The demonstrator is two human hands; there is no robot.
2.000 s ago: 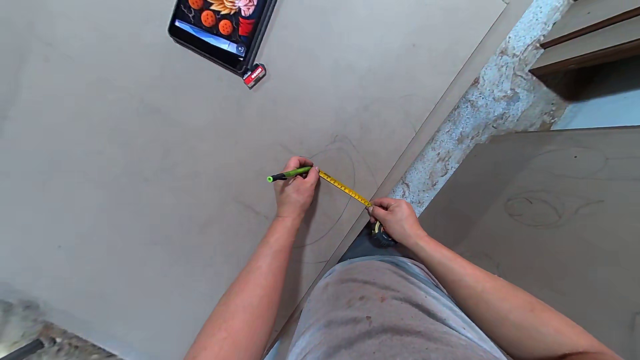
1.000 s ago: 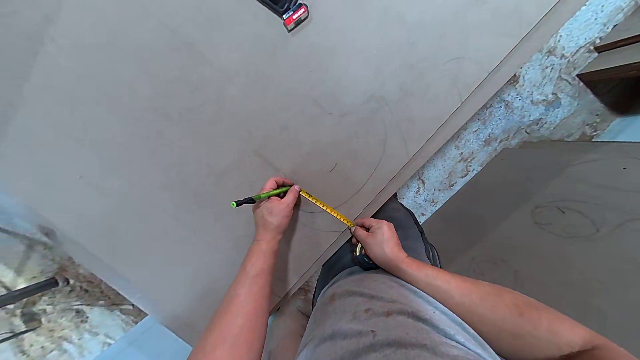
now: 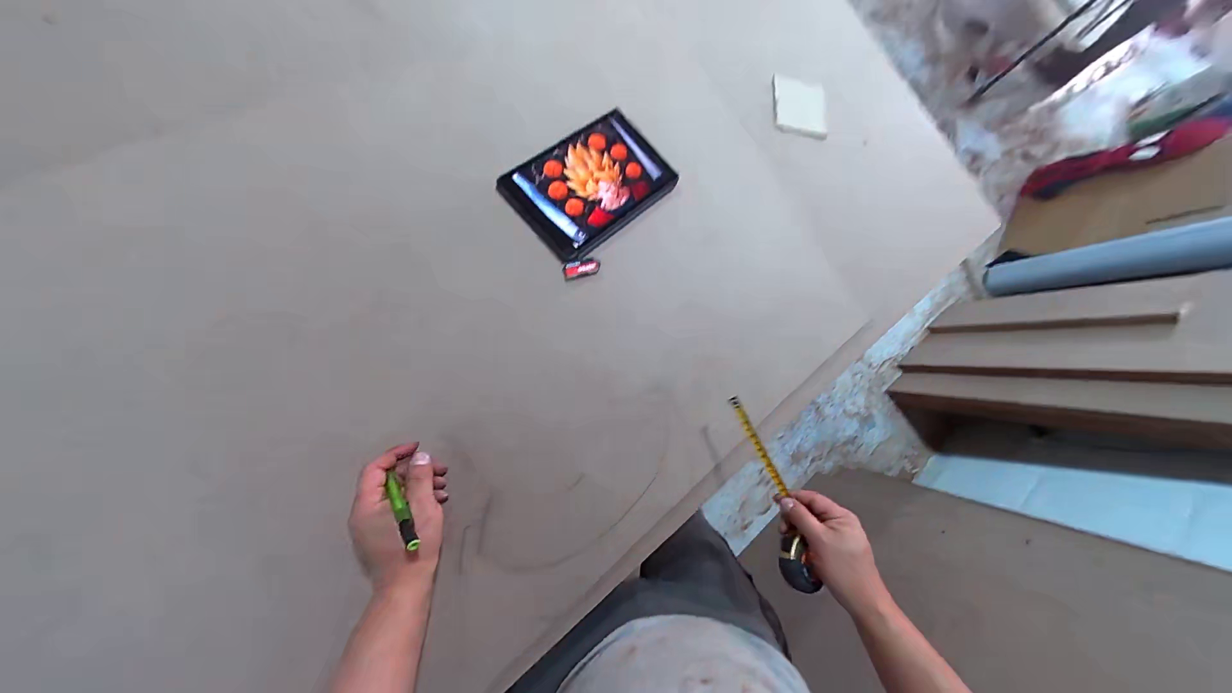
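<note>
My left hand (image 3: 397, 515) is at the lower left, above a large grey-brown board (image 3: 289, 318), and holds a green and black marking pen (image 3: 399, 510) between thumb and fingers. On the right, my right hand (image 3: 830, 539) grips a tape measure (image 3: 797, 566) beyond the board's edge. A short length of its yellow blade (image 3: 758, 446) sticks out toward the board, its tip free. Faint curved pencil-like lines mark the board between my hands.
A tablet (image 3: 589, 183) showing a colourful picture lies on the board beside a small red and black object (image 3: 581, 269). Farther right are a white square piece (image 3: 799, 106), a grey pipe (image 3: 1107, 258) and stacked brown panels (image 3: 1049, 385). The floor (image 3: 818, 433) is stained.
My hands have moved apart. The tape blade, earlier stretched between them, is now away from my left hand and held only on the right. The view has shifted, bringing the whole tablet in.
</note>
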